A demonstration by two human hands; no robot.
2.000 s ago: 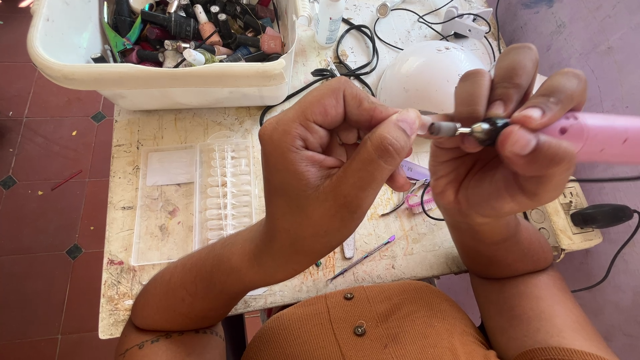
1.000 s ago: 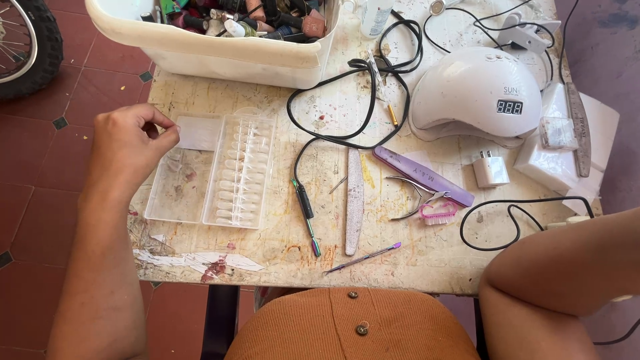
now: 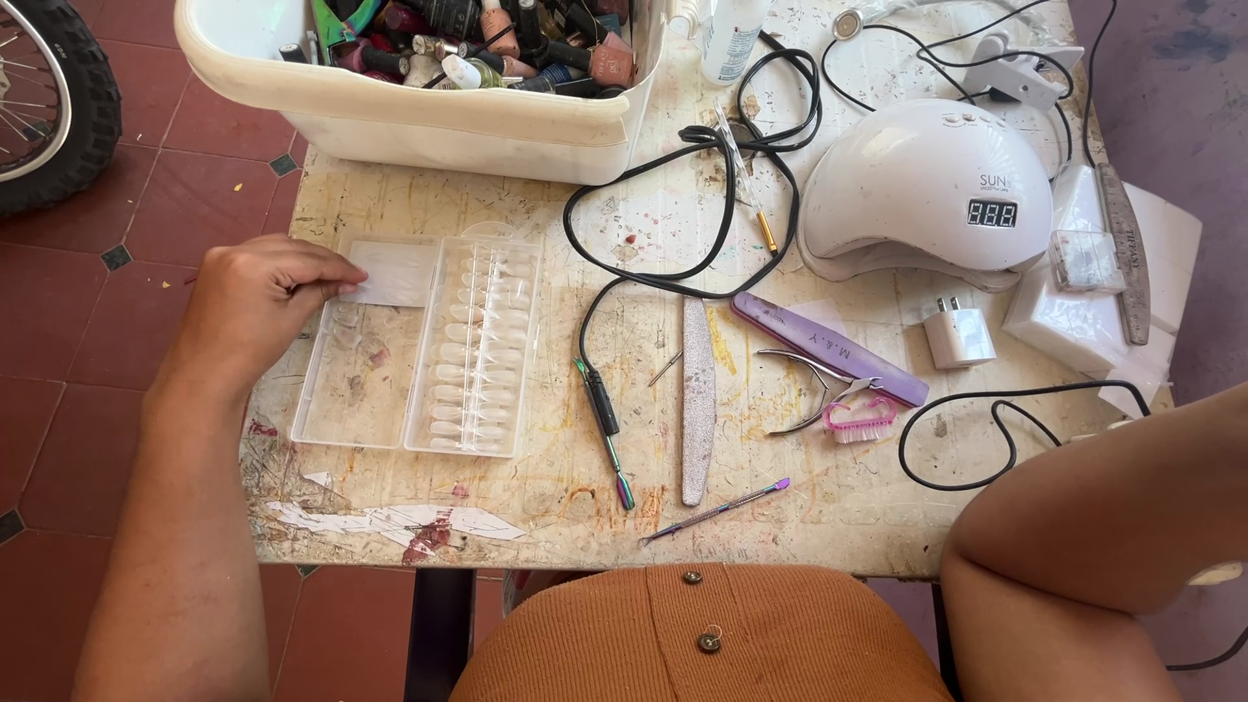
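My left hand is at the left end of the worktable, thumb and fingers pinched together beside the whitish paper slip in the open lid of a clear plastic case; whether something is between the fingertips I cannot tell. Rows of clear false nail tips fill the case's other half. My right hand is out of view; only the bent right arm shows at the right. Between the arms lie a glitter nail file, a purple nail buffer, cuticle nippers and a metal cuticle pusher.
A white plastic tub of nail polish bottles stands at the back left. A white nail lamp, a charger plug and a pink nail brush are on the right. Looped black cable crosses the middle. A wheel stands on the floor.
Two seconds ago both hands were together, with the right on a pink handpiece. The left hand has since moved to the case's lid, and the right hand and handpiece have left view.
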